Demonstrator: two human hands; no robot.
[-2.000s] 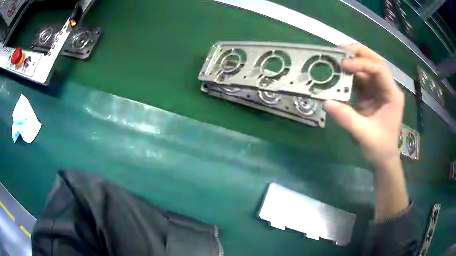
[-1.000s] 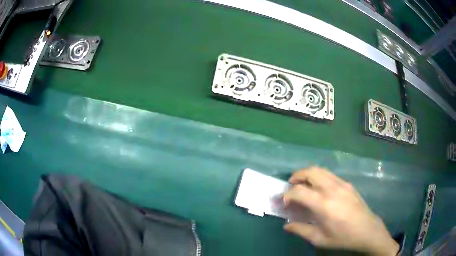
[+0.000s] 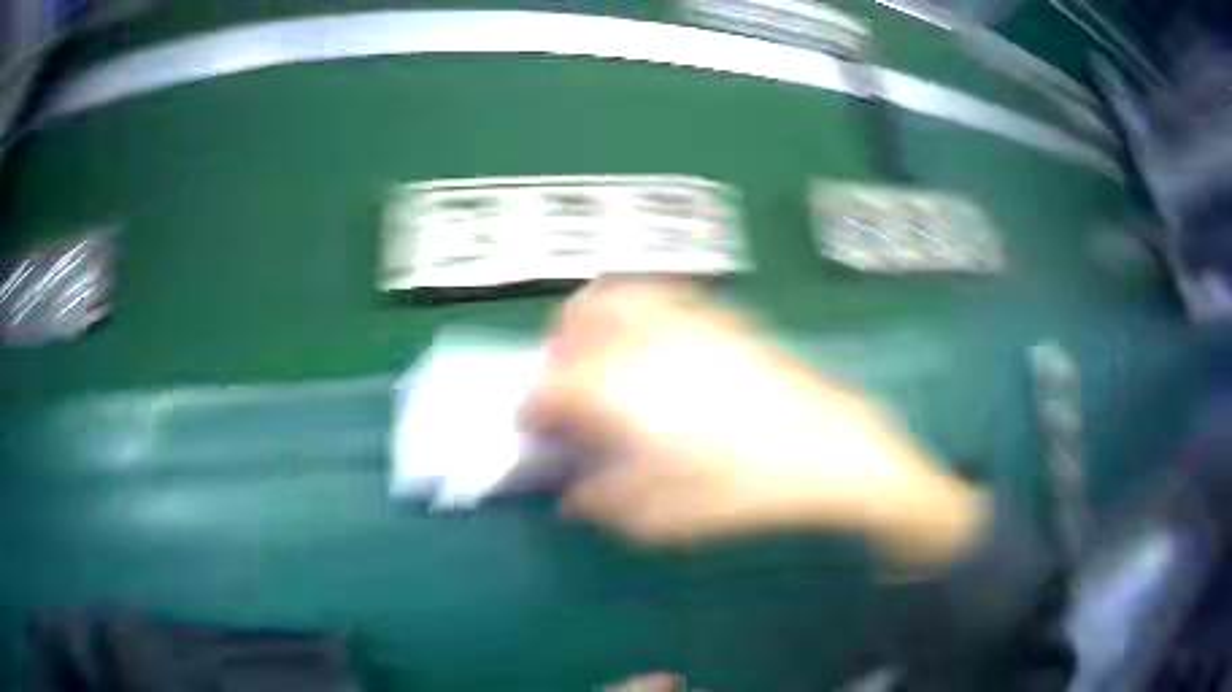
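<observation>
My right hand [image 3: 703,419], blurred, is in the middle with its fingers closed on the right end of the tabbed flat plate [image 3: 466,426], which looks white and blurred. The plate is raised above the green bench edge, just in front of an assembled unit [image 3: 561,233]. That unit lies lengthwise on the green belt, its three ring openings smeared by motion. A small skin-coloured patch [image 3: 649,683] at the bottom edge may be my left hand. It is too cut off to tell its state.
Another three-ring unit [image 3: 908,227] lies to the right on the belt, and part of one [image 3: 61,287] shows at the far left. A narrow strip [image 3: 1061,433] stands out at the right. A pale rail [image 3: 405,33] runs behind. A dark sleeve [image 3: 176,656] is at the lower left.
My right hand first let go of the upper ring plate, now on the base, then took the tabbed plate and lifted it toward the unit. The view has turned and blurred.
</observation>
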